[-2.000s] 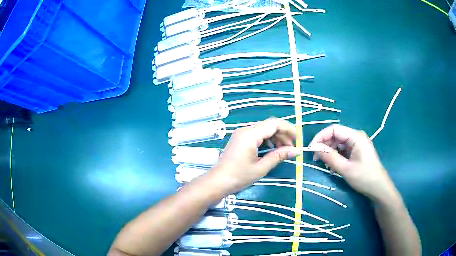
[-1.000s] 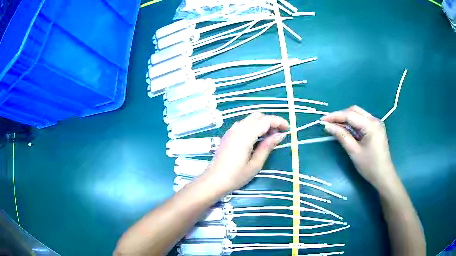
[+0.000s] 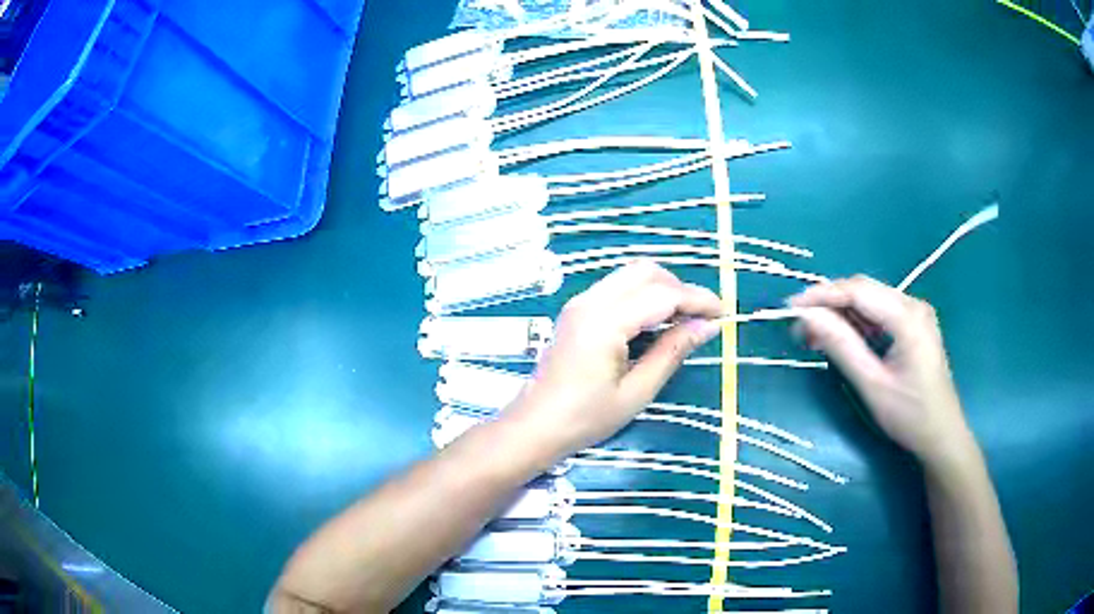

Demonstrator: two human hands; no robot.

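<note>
My left hand [image 3: 618, 348] pinches a white lead wire [image 3: 758, 315] between thumb and forefinger, over the component row. My right hand [image 3: 876, 348] is at the right end of the same lead, its thumb and forefinger closed there. A white marker tube strip [image 3: 942, 254] sticks out up and right behind my right hand. A silver-white component [image 3: 486, 337] lies just left of my left hand. Another lead [image 3: 768, 362] lies below the held one. The fingertips hide the exact contact at the lead tip.
More white components [image 3: 498, 548] lie in a column, leads fanned right across the yellow line tape [image 3: 726, 432] on the green table [image 3: 264, 396]. A blue plastic tote [image 3: 228, 132] stands at upper left. A clear plastic bag [image 3: 576, 14] lies at the far edge.
Both hands stay near the same leads. The gap between them has narrowed since one second ago. The strip behind my right hand has swung lower and its far end points further right.
</note>
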